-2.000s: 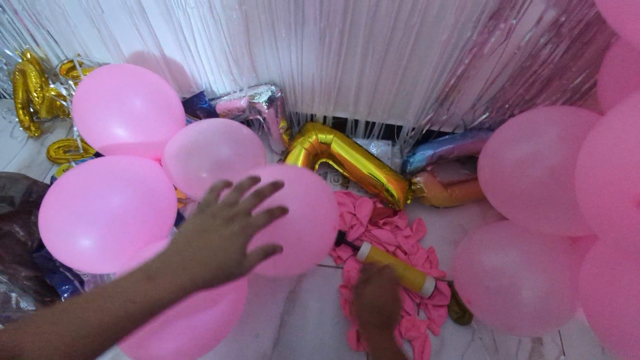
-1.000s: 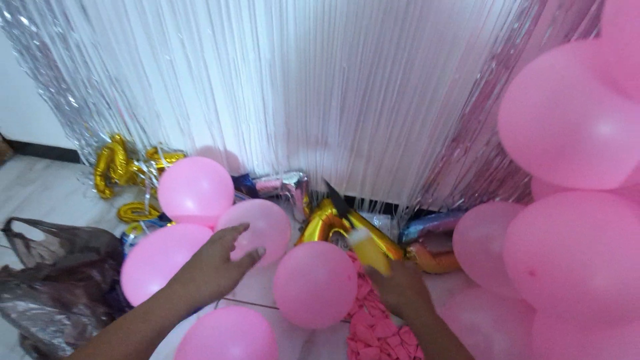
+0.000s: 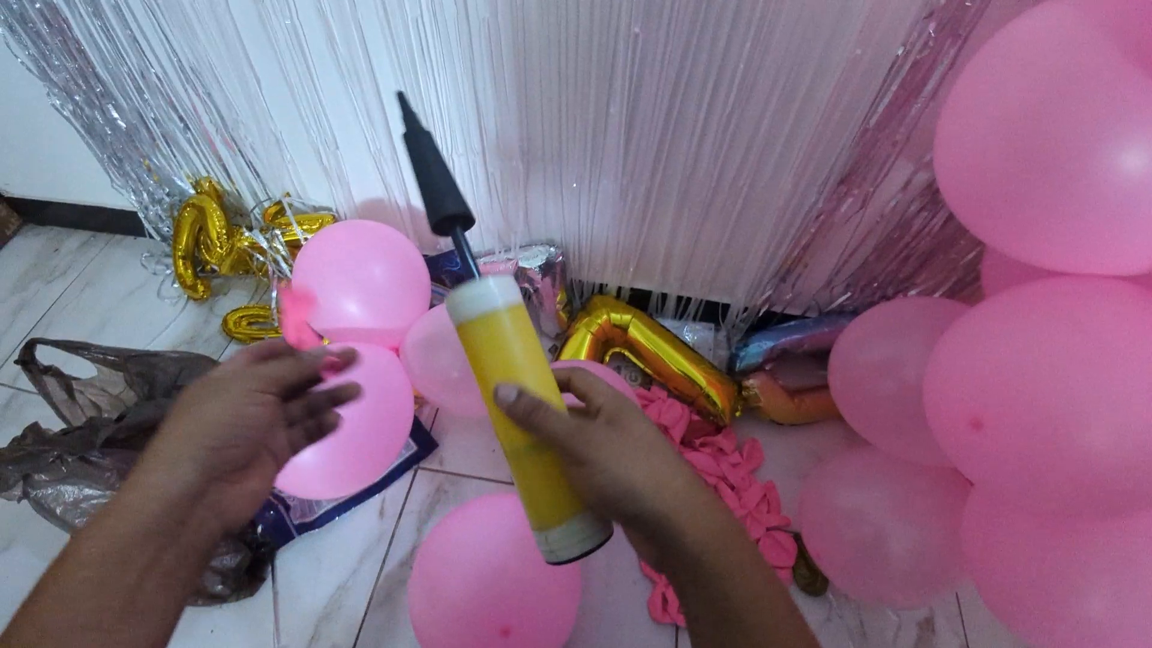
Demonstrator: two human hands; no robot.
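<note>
My right hand (image 3: pixel 598 436) grips the yellow barrel of a balloon hand pump (image 3: pixel 517 396), held up with its black nozzle (image 3: pixel 436 175) pointing up and to the left. To the left, my left hand (image 3: pixel 261 414) has its fingers partly curled around a small deflated pink balloon (image 3: pixel 299 317), blurred at the fingertips. Behind that hand an inflated pink balloon (image 3: pixel 355 423) touches another pink balloon (image 3: pixel 362 283). One more pink balloon (image 3: pixel 495 576) lies on the floor below the pump. A pile of deflated pink balloons (image 3: pixel 729 468) lies right of my right hand.
A cluster of inflated pink balloons (image 3: pixel 1035 387) fills the right side. Gold foil balloons (image 3: pixel 661 346) lie along a tinsel curtain (image 3: pixel 630 162), with more gold foil (image 3: pixel 207 243) at the back left. A dark plastic bag (image 3: pixel 99 405) sits on the tiled floor at left.
My right hand has lifted the pump from beside the pile of deflated balloons and brought it up to the middle. A small deflated balloon now shows at my left hand.
</note>
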